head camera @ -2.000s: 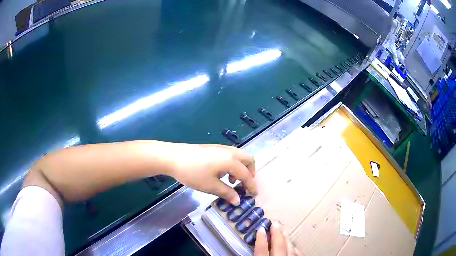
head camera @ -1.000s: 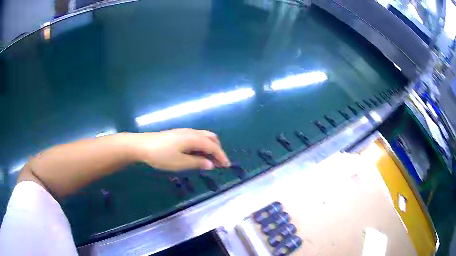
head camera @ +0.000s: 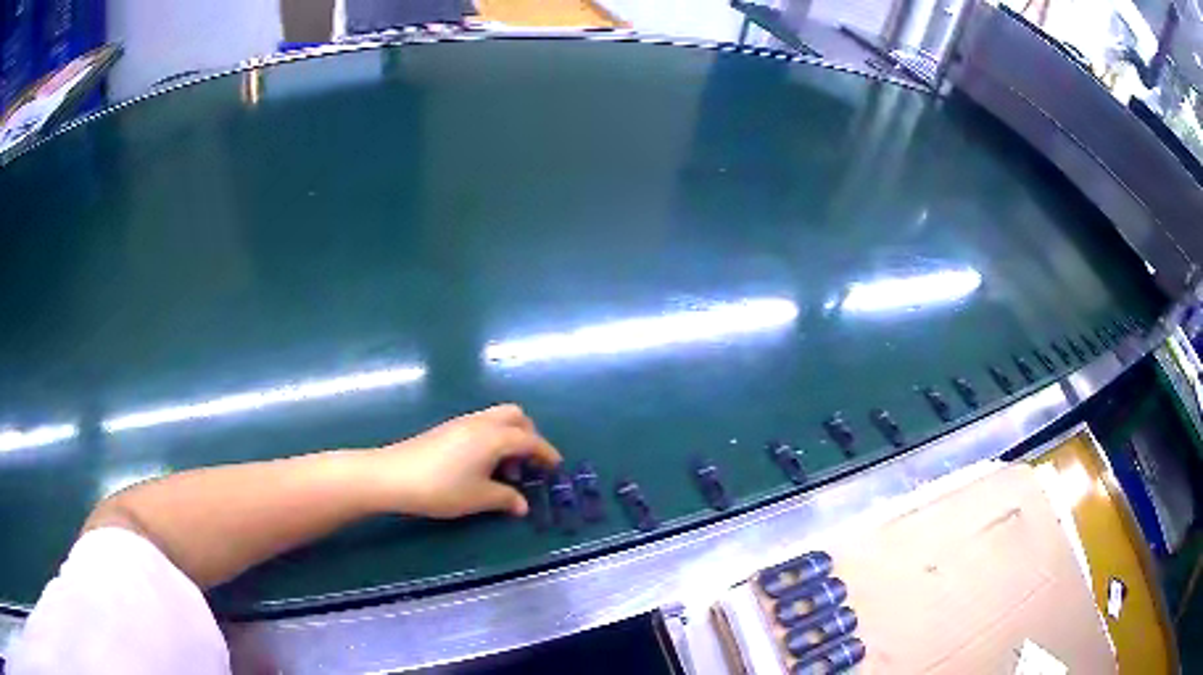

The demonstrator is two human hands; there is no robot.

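Observation:
My left hand (head camera: 482, 464) reaches over the green conveyor belt (head camera: 594, 198), palm down. Its thumb and fingers close around a dark oval black part (head camera: 536, 493) at the belt's near side. Two more black parts (head camera: 575, 495) lie right beside it, close together. Further black parts (head camera: 712, 483) lie spaced in a line along the belt's near edge to the right. Several black parts (head camera: 810, 615) sit side by side in a short row at the left edge of the tan cardboard sheet (head camera: 970, 567). My right hand is not in view.
The shiny metal side rail (head camera: 581, 584) runs between belt and cardboard stack. A yellow board (head camera: 1115, 554) with a small white tag (head camera: 1116, 599) shows at the right. A white slip (head camera: 1042, 658) lies on the cardboard. A grey wall (head camera: 1095, 172) borders the belt's far right.
My left hand has moved from the row on the cardboard to the belt and closed at a black part. My right hand has left the picture. The view has turned towards the belt.

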